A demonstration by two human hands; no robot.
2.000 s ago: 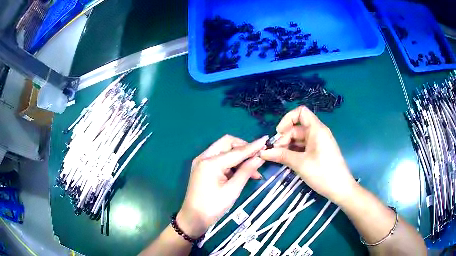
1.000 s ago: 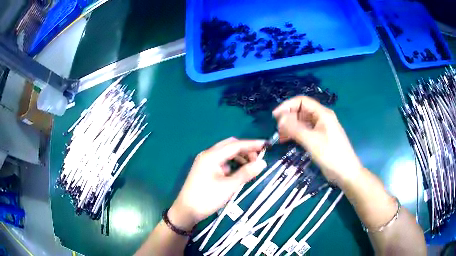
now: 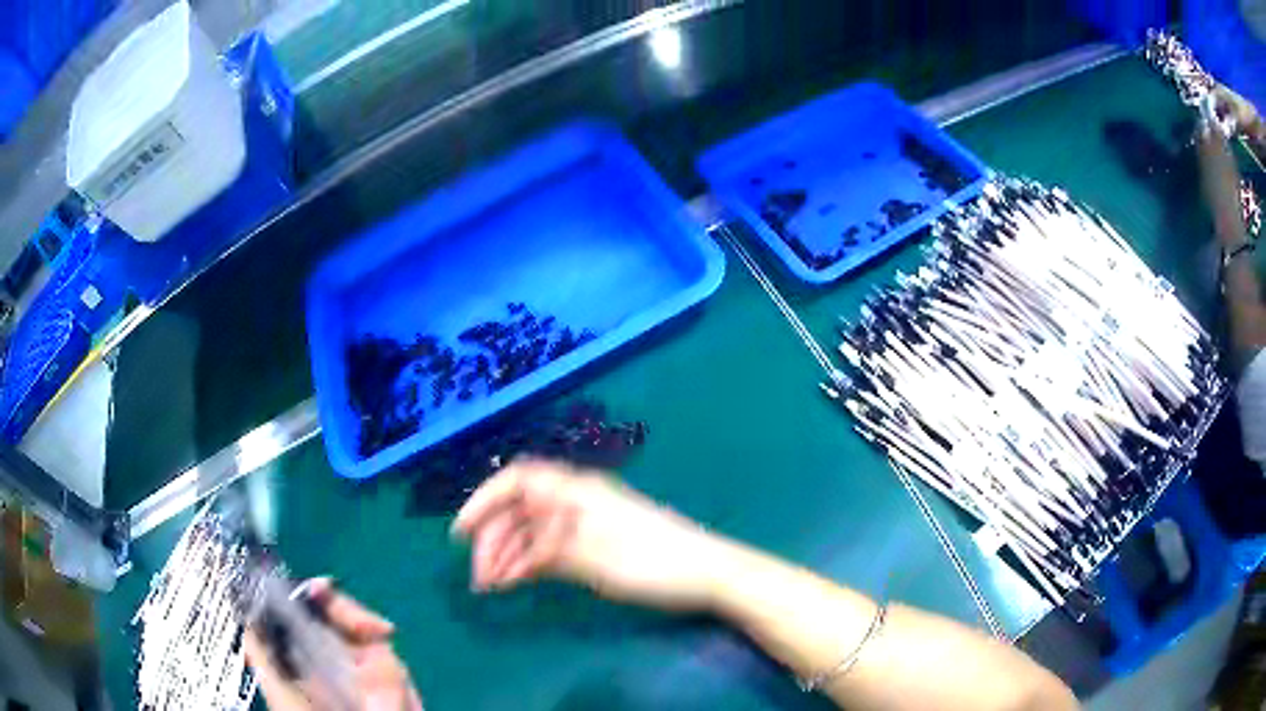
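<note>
My left hand (image 3: 347, 653) is blurred and cut off by the lower edge at the lower left. It holds a blurred bundle of leads (image 3: 299, 628) with dark ends, beside the left pile of leads (image 3: 188, 625). My right hand (image 3: 535, 528) is blurred, with fingers loosely curled and nothing visible in it. It is just below the loose heap of black pieces (image 3: 590, 433) and partly hides it. The large blue parts tray (image 3: 521, 396) holds black pieces and stands behind the heap.
The small blue parts tray (image 3: 819, 264) stands right of the large one. The right pile of leads (image 3: 1027, 375) lies in dense rows at the right. Another person's arm (image 3: 1225, 208) reaches in at the far right. A white bin (image 3: 160, 125) stands at the upper left.
The view has swung right. The leads that lay under my hands are gone from the front. My hands have moved apart, and the left now holds a bundle near the left pile.
</note>
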